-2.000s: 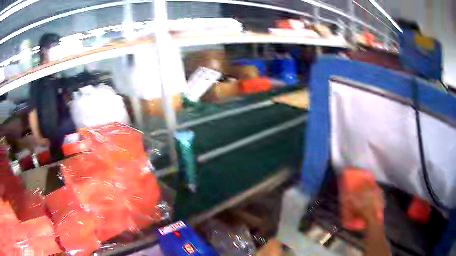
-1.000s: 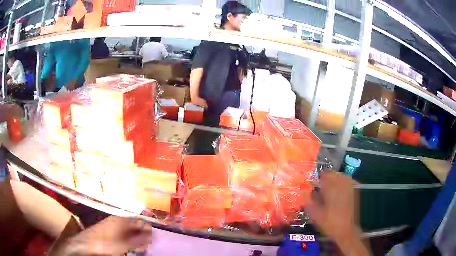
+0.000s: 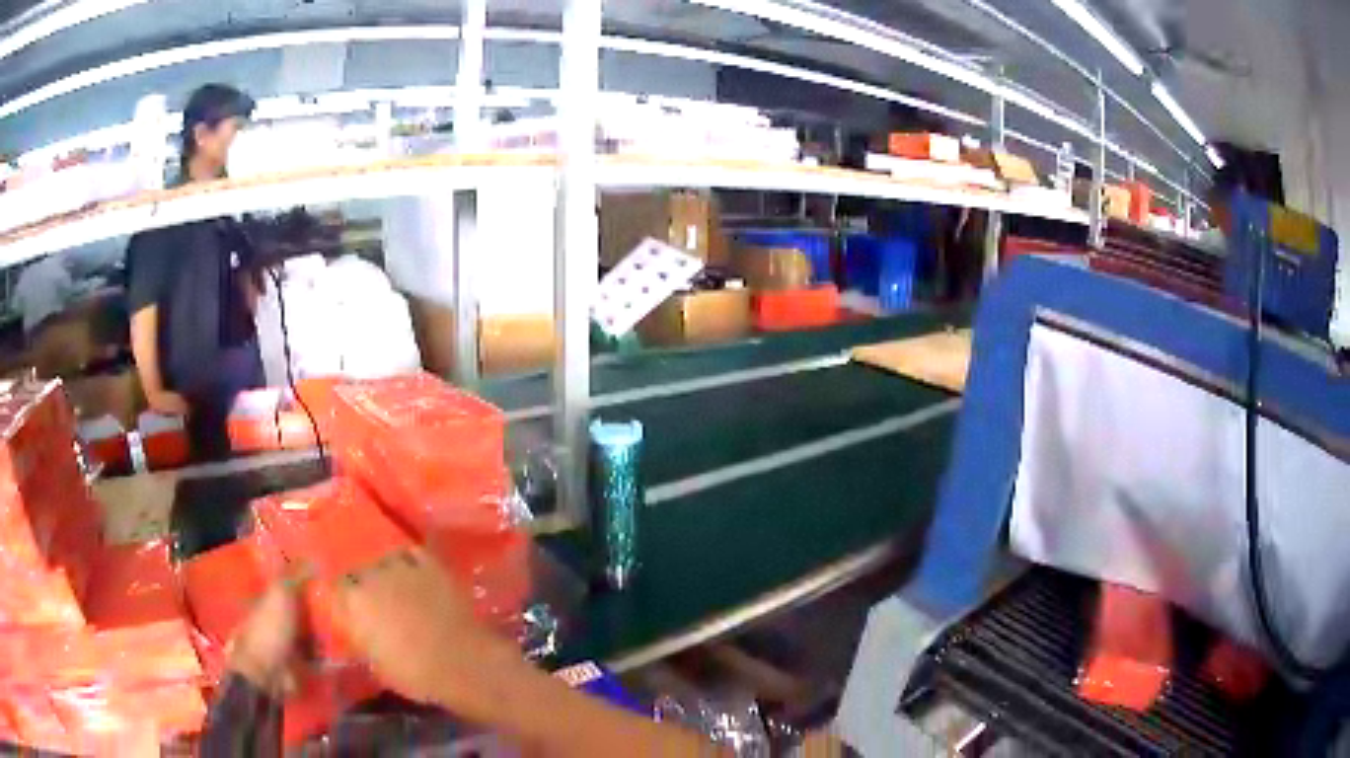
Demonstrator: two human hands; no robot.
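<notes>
Orange-red product boxes in glossy clear film stand stacked (image 3: 422, 430) at the left, with more at the far left edge. My right hand (image 3: 393, 615), blurred, reaches from the lower right onto a tilted box (image 3: 318, 536) at the front of the stack. My left hand (image 3: 267, 637), also blurred, is low beside the same box. Whether either hand grips it cannot be told. Another product box (image 3: 1128, 644) lies on the dark tunnel conveyor (image 3: 1022, 666), below the whitish curtain, with a further orange box (image 3: 1236, 666) beside it.
The blue shrink tunnel frame (image 3: 985, 400) stands at the right. A teal bottle (image 3: 618, 504) stands by the green belt (image 3: 770, 444). The blue sealer control box (image 3: 592, 681) is partly hidden by my right arm. A person (image 3: 193, 311) stands across the belt, behind the boxes.
The view has swung right since one second ago, bringing the shrink tunnel back in. My right hand, at the tunnel with a box two seconds ago, is now at the stack; my left hand is there too.
</notes>
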